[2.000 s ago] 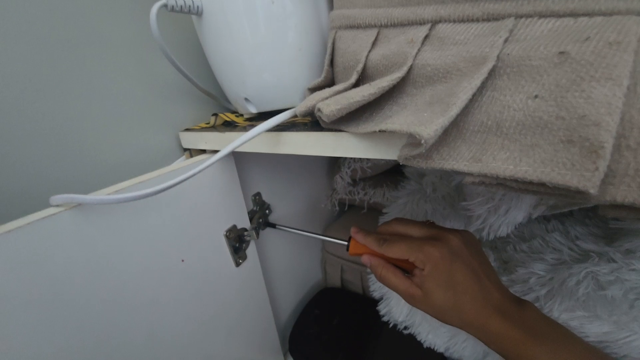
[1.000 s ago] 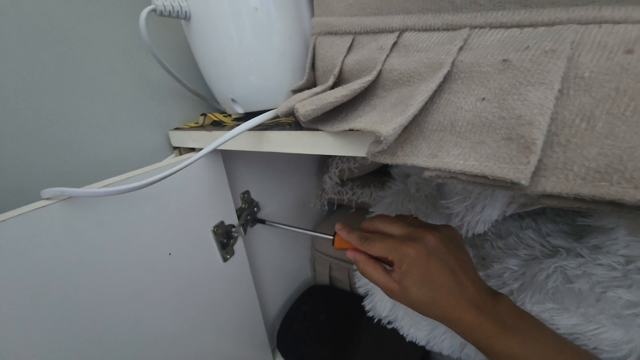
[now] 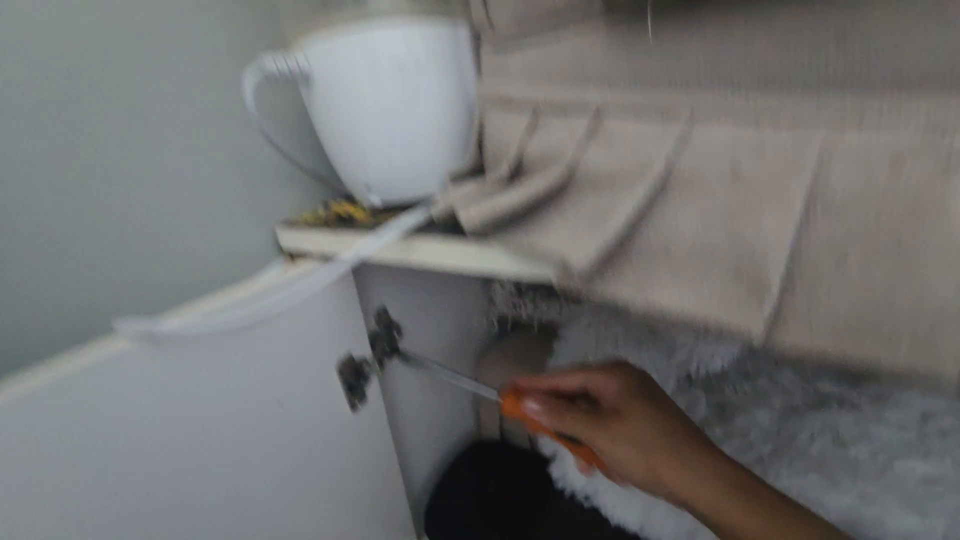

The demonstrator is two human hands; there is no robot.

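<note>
My right hand (image 3: 607, 424) grips the orange handle of a screwdriver (image 3: 551, 431), whose metal shaft points left. The tip meets or is very close to the metal cabinet hinge (image 3: 386, 337) on the inner side panel. The hinge's other part (image 3: 354, 381) is fixed to the white cabinet door (image 3: 195, 450), which stands open at the left. My left hand is out of the frame. The picture is blurred, so the screw under the tip cannot be made out.
A white appliance (image 3: 394, 112) stands on the cabinet top (image 3: 420, 255), its white cable (image 3: 285, 304) draped across the door's upper edge. Pleated beige fabric (image 3: 675, 225) hangs over the right side. Inside are white fluffy fabric (image 3: 810, 442) and a black object (image 3: 495, 491).
The view has shifted, with more of the appliance and fabric showing. My right hand keeps hold of the screwdriver at the hinge; its handle now slants down more steeply to the right.
</note>
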